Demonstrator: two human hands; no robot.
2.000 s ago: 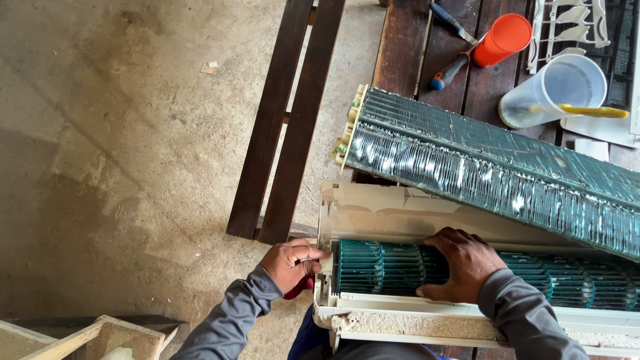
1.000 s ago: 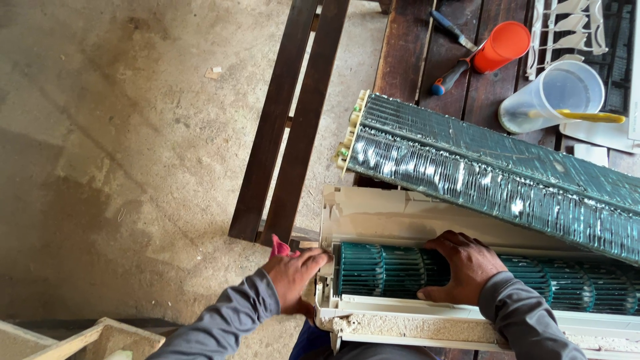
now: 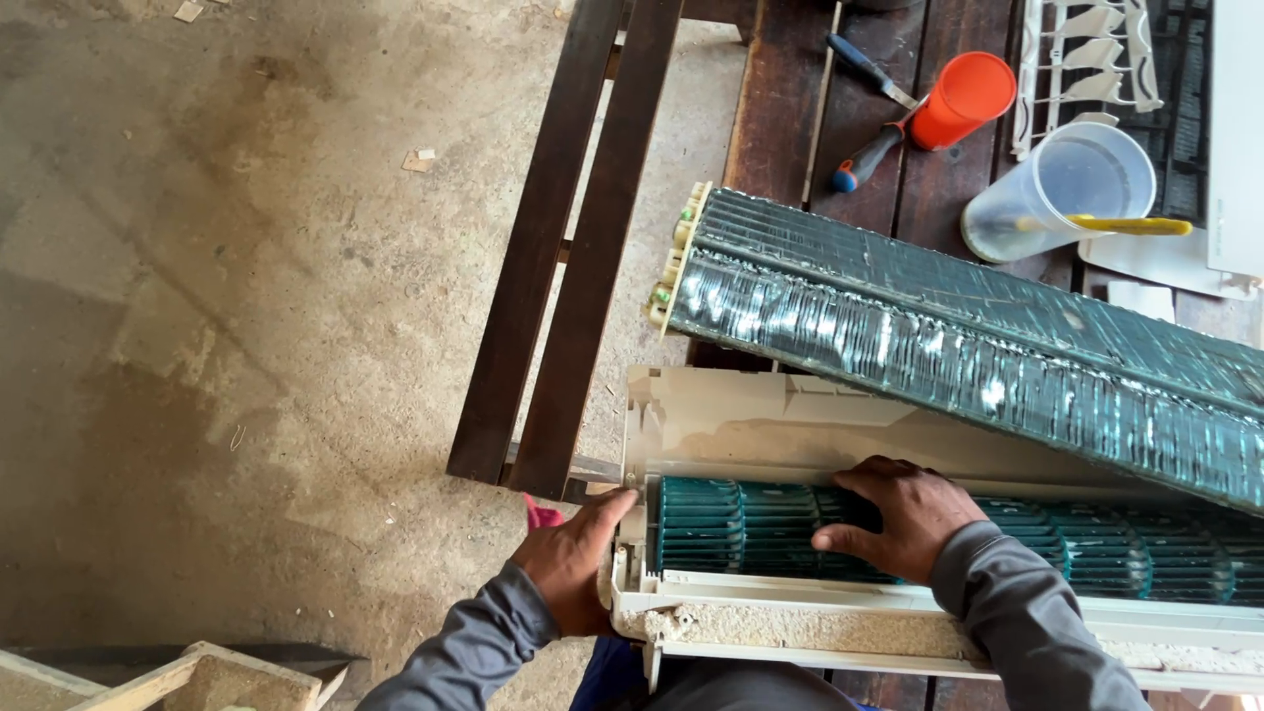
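My right hand point(image 3: 904, 518) lies over the green cylindrical blower fan point(image 3: 701, 523) of an air conditioner indoor unit, thumb and fingers spread around its upper side. My left hand point(image 3: 578, 563) is at the left end of the cream plastic housing point(image 3: 820, 647), its thumb on the end by the fan's tip; its fingers are mostly hidden. A piece of pink cloth point(image 3: 542, 513) shows behind that hand, and whether the hand holds it cannot be told. The finned evaporator coil point(image 3: 889, 316) rests at a slant above the fan and overlaps the housing's back part.
On the dark wooden table point(image 3: 780, 118) stand a red plastic cup point(image 3: 963, 99) and a clear plastic cup point(image 3: 1086, 188) with a yellow-handled tool point(image 3: 1136, 226). Two blue-and-black-handled tools point(image 3: 869, 67) lie near the red cup. A slatted wooden bench point(image 3: 583, 247) and a wooden box point(image 3: 237, 681) stand left.
My left hand has shifted from pinching near the housing's left end to lying against that end with its thumb up. The pink cloth now shows above the hand, not below. My right hand stays on the fan.
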